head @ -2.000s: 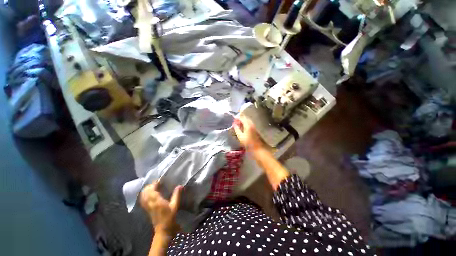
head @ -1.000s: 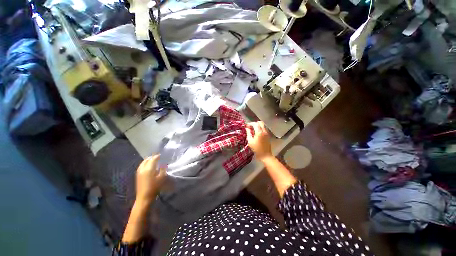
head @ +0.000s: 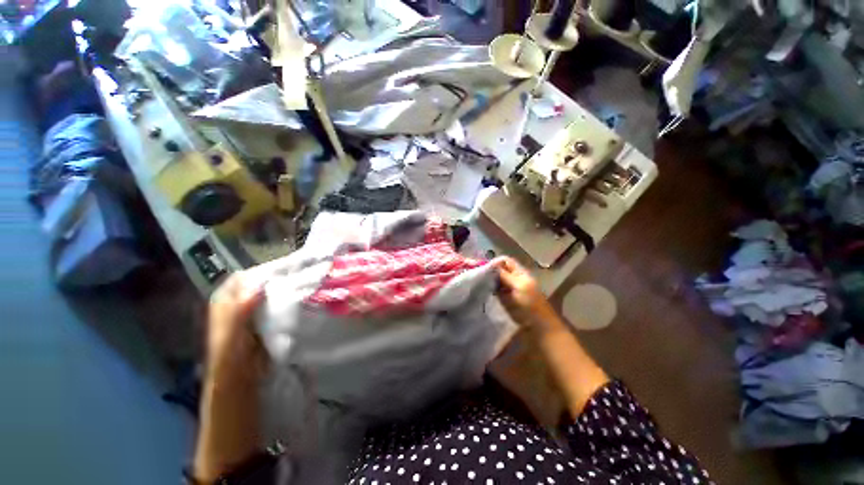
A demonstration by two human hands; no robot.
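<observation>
A pale grey-white garment piece [head: 398, 350] with a red checked panel [head: 388, 277] is stretched between my two hands, above the near edge of the table and my lap. My left hand [head: 235, 308] grips its left end and is blurred; the fingertips are partly hidden by cloth. My right hand [head: 519, 292] pinches its right upper corner. The checked part lies in folds in the middle, with plain cloth around it.
A cream overlock machine [head: 571, 166] stands on the table at right. A yellow machine with a black handwheel [head: 210, 197] is at left. Fabric scraps [head: 407, 161] and a large pale cloth [head: 398, 90] lie behind. Cloth piles [head: 805, 374] are at far right.
The garment was lying on the table and is now lifted and spread between both hands. My left hand has closed on the cloth and moved left. More red check was exposed, then drawn into folds.
</observation>
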